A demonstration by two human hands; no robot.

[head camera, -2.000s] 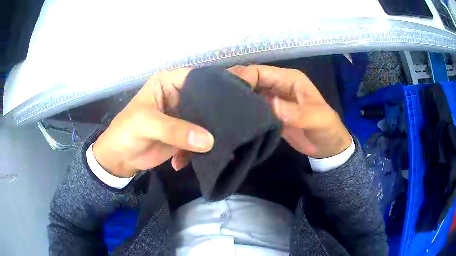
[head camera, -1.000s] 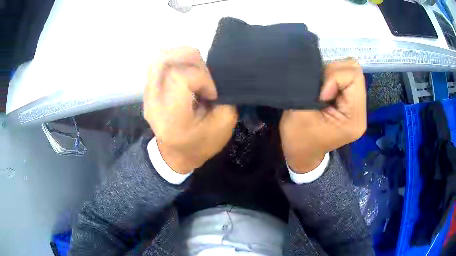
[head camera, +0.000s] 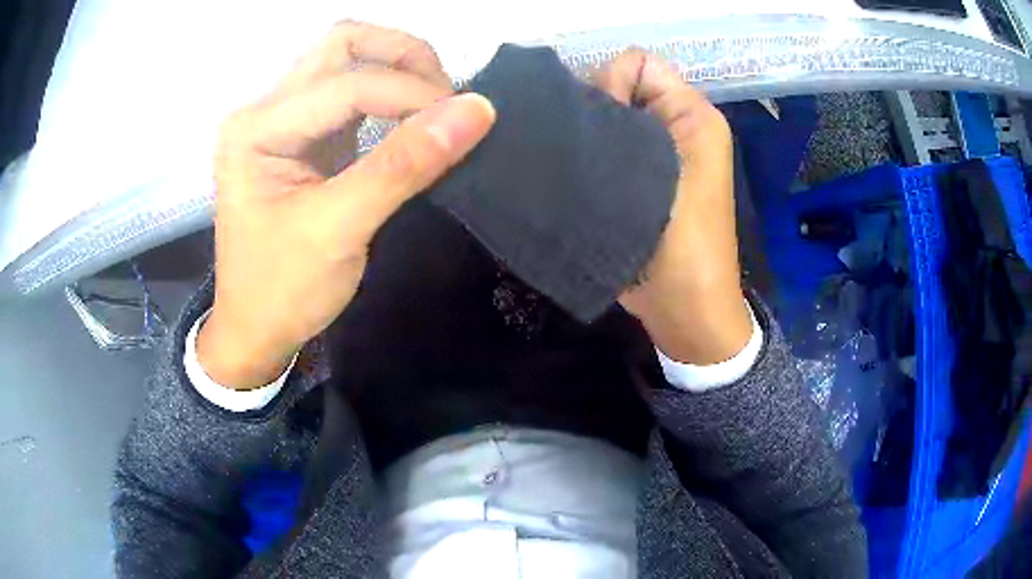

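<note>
A dark grey rib-knit cuff piece [head camera: 560,181] is held up over the lap, near the table's front edge. It is tilted, with one corner pointing down. My left hand [head camera: 323,192] pinches its upper left edge, with the thumb on top of the fabric. My right hand [head camera: 690,215] holds it from behind at the right side; most of its fingers are hidden by the cuff piece.
The white table [head camera: 170,113] has a clear measuring tape [head camera: 792,54] along its curved front edge. At the right is a blue crate [head camera: 926,339] with dark pieces [head camera: 975,305] and a crinkled clear bag [head camera: 840,390] beside it. White wires [head camera: 108,317] hang at the left.
The cuff piece was stretched level between both fists a second ago. Now it is tilted and held less taut. My left hand has opened out and moved left; my right hand has gone behind the fabric.
</note>
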